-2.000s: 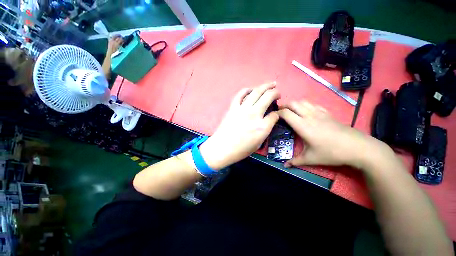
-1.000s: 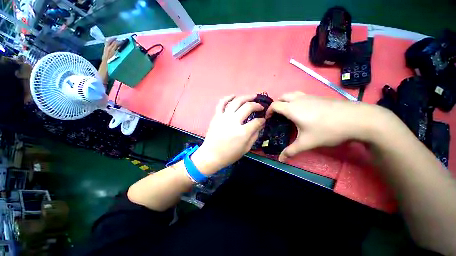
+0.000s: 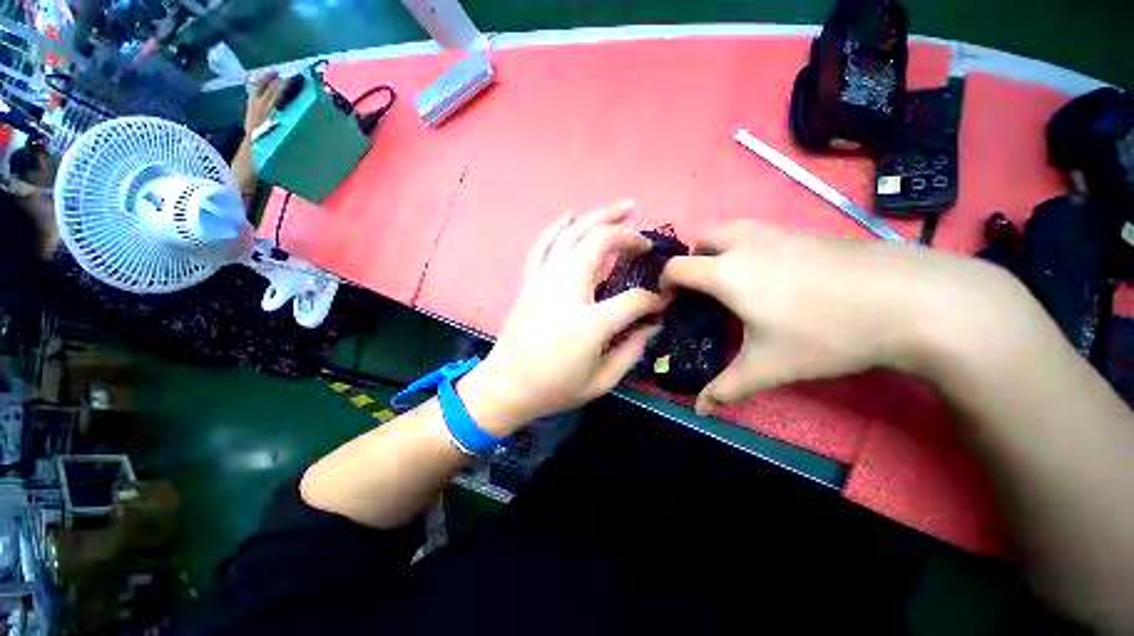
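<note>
A black camera body (image 3: 637,267) with its button-board cover (image 3: 691,345) lies at the near edge of the red mat, between my hands. The cover shows a small pale label. My left hand (image 3: 566,317), with a blue strap on the wrist, holds the body from the left, fingers curled over it. My right hand (image 3: 796,311) holds the unit from the right, thumb and fingers around the cover and the body's top. My fingers hide part of the body and the joint between the two parts.
Black units with covers lie at the back right (image 3: 858,81) and far right (image 3: 1067,267). A pale strip (image 3: 815,184) lies between them and my hands. A green box (image 3: 311,147), a ridged pale block (image 3: 455,90) and a clip fan (image 3: 152,205) stand left. Another person's hand (image 3: 262,104) is by the green box.
The unit has shifted slightly left between my hands since the oldest frame, and its cover is turned somewhat. My right forearm has swung up over the mat. The camera view has shifted slightly.
</note>
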